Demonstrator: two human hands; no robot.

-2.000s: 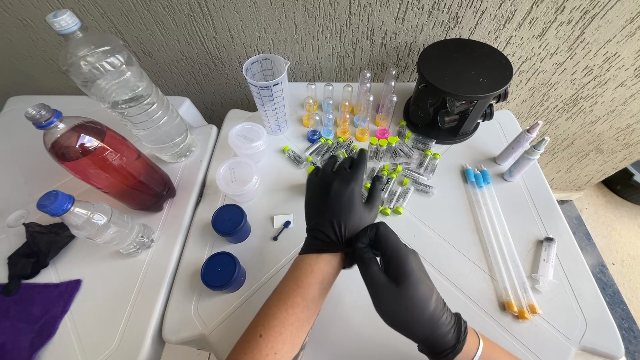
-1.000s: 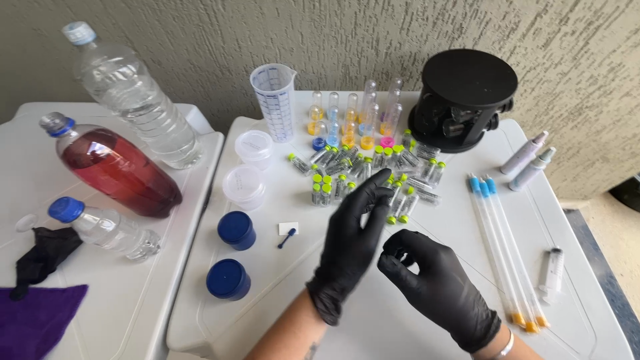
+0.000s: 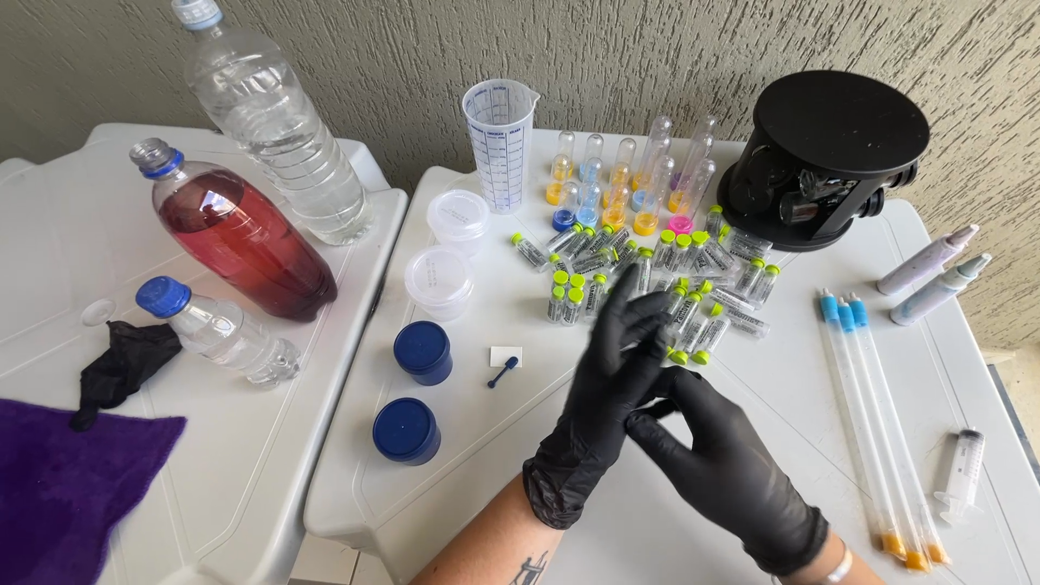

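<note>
My left hand (image 3: pixel 601 390), in a black disposable glove, is raised with its fingers apart over the front of many small clear vials (image 3: pixel 691 325) with lime-green caps. To its right, my right hand (image 3: pixel 715 455), gloved in black too, has its thumb and fingertips close to the left hand's palm side; whether they pinch the glove cannot be made out. Behind the vials stand clear tubes (image 3: pixel 646 191) on coloured caps and a graduated plastic measuring cup (image 3: pixel 500 150). Left of my hands lie a small dark blue scoop (image 3: pixel 504 371) and two blue-lidded jars (image 3: pixel 422 351).
Back right stands a black round rack (image 3: pixel 841 122). Long tubes (image 3: pixel 861 390), a syringe (image 3: pixel 964 471) and two dropper bottles (image 3: pixel 926 260) lie right. Two translucent lidded cups (image 3: pixel 439 280) stand left. The left table (image 3: pixel 268 487) holds bottles, including red liquid (image 3: pixel 244 236), and a purple cloth (image 3: pixel 73 487).
The right hand has left the left wrist, where it was two seconds ago, and is now by the left hand's palm and fingers. The left hand has turned from back-up to more upright.
</note>
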